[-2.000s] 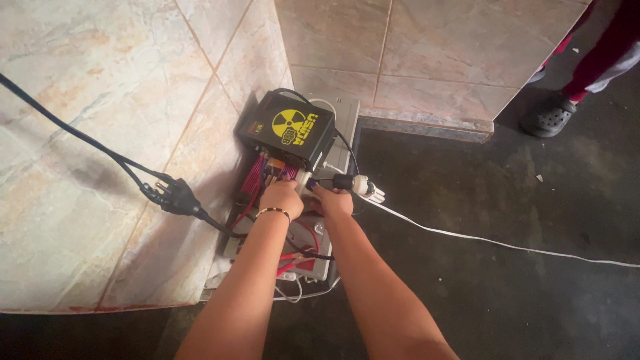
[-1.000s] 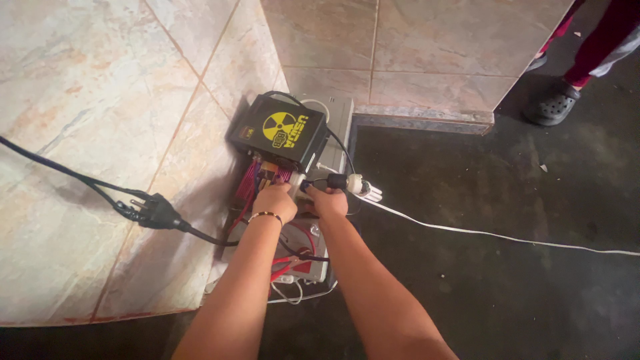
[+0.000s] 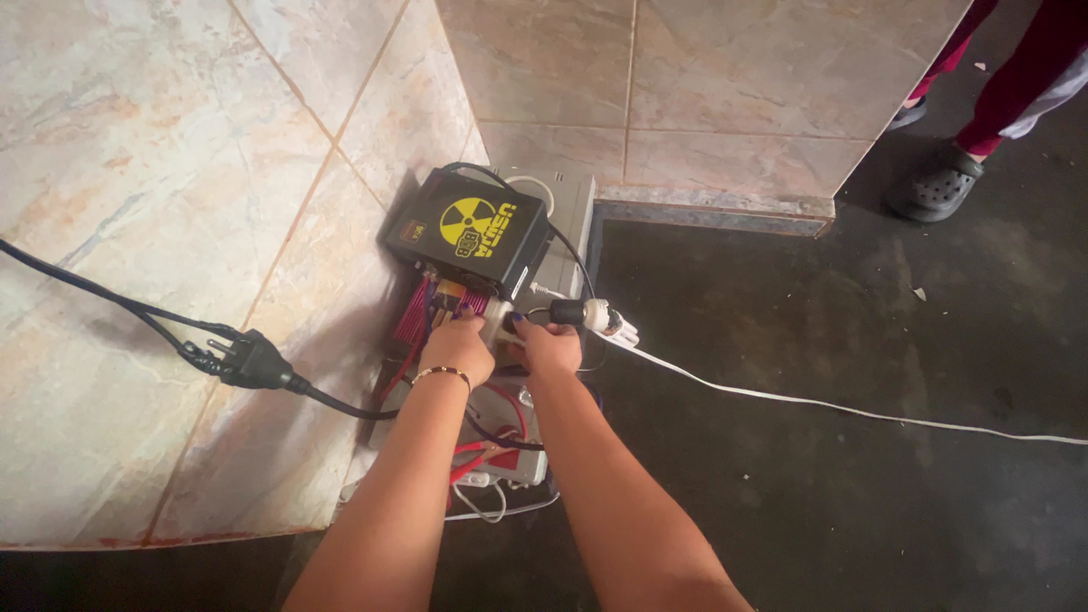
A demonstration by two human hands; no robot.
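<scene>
Both hands meet just below a black power supply box with a yellow fan-like symbol. My left hand, wearing a beaded bracelet, has its fingers on a white block, which looks like a socket or adapter. On the block's right side, my right hand grips a small black plug. Close to its fingers lies a black lamp holder with a white compact fluorescent bulb. Under my left hand, a purple finned metal case shows with wires. Red cable clamps rest on a pale battery-like box below.
A black mains plug hangs on its cable before the tiled wall at left. A white cord runs right above the dark floor. Another person's foot in a grey clog stands at the upper right, past the wall corner.
</scene>
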